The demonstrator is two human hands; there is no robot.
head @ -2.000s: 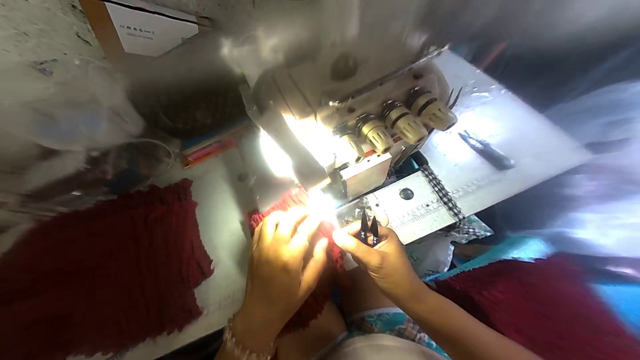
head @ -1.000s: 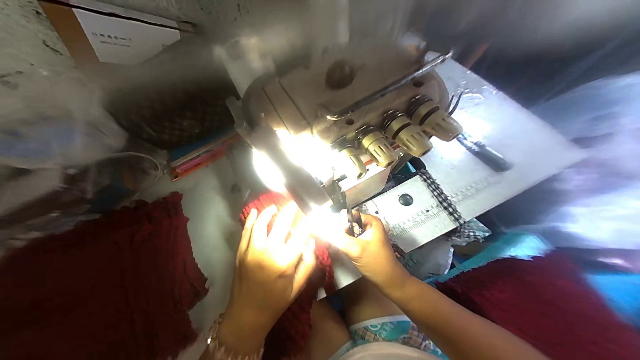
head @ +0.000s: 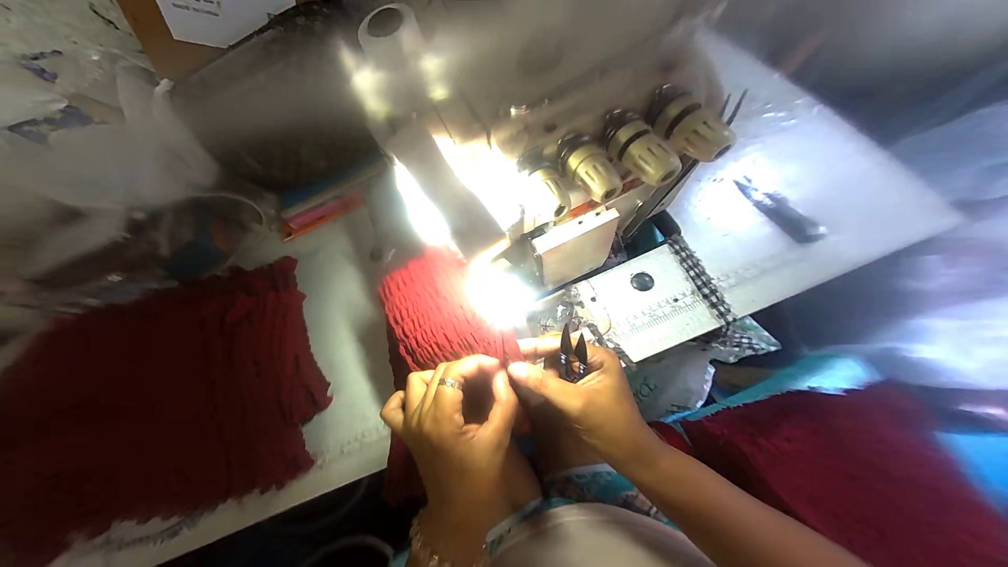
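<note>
Red gathered fabric (head: 441,315) lies below the glaring lamp of an overlock sewing machine (head: 579,240) and hangs over the table edge. My left hand (head: 465,409), with a ring and a bracelet, pinches the fabric's near edge between thumb and index finger. Touching the same edge with thumb and fingertip, my right hand (head: 583,386) also holds small black thread snips (head: 573,354), their two blades apart and pointing up. Glare hides the needle and presser foot.
A pile of dark red fabric (head: 173,402) covers the table at left. More red fabric (head: 843,472) rests at lower right. Dark tweezers or snips (head: 780,210) lie on the white table at right. Checked fabric tape (head: 699,279) crosses the machine's plate. Plastic bags (head: 110,142) stand at upper left.
My left hand has gone from lying spread on the red fabric to pinching its near edge. Both hands have come toward my body, away from the needle area, and the snips have stayed in my right hand.
</note>
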